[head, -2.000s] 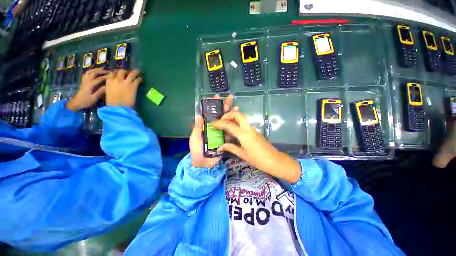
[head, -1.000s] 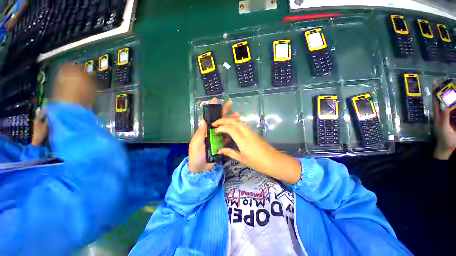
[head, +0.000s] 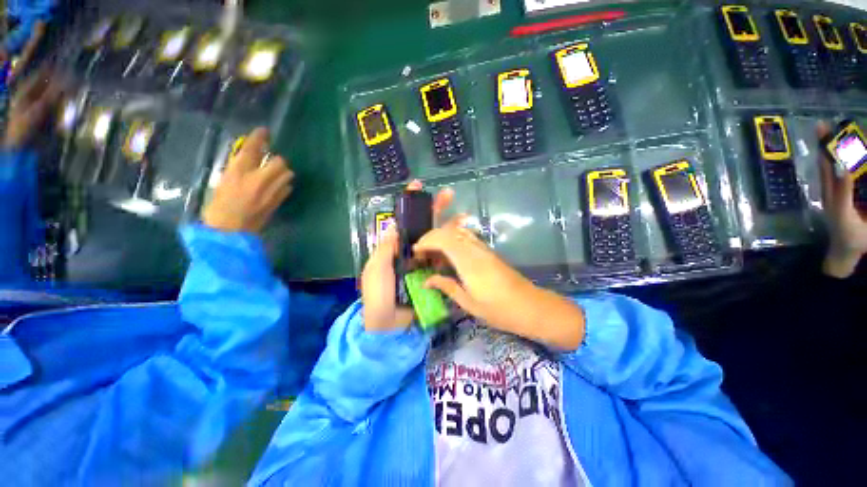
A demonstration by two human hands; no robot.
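My left hand [head: 382, 287] holds a keypad phone [head: 414, 211] with its black back facing up, in front of the tray's near left pocket. My right hand [head: 475, 276] has its fingers and thumb on the green battery [head: 427, 299]. The battery is tilted and sticks out at the phone's near end; my fingers hide where they meet. The clear blister tray [head: 532, 200] holds four phones in its far row and two at the near right. Another yellow-framed phone [head: 383, 225] shows partly behind my left hand.
A blurred tray of phones [head: 138, 138] and a neighbour's hand [head: 249, 185] are at left. At right, another tray holds phones [head: 777, 162], and another person's hand [head: 838, 214] holds a lit phone. A red stick [head: 568, 23] lies behind my tray, near a metal plate [head: 464, 11].
The battery has gone from lying in the phone back to tilting out at its near end. The neighbour's tray at left now appears raised and blurred. A lit phone has appeared in the hand at right.
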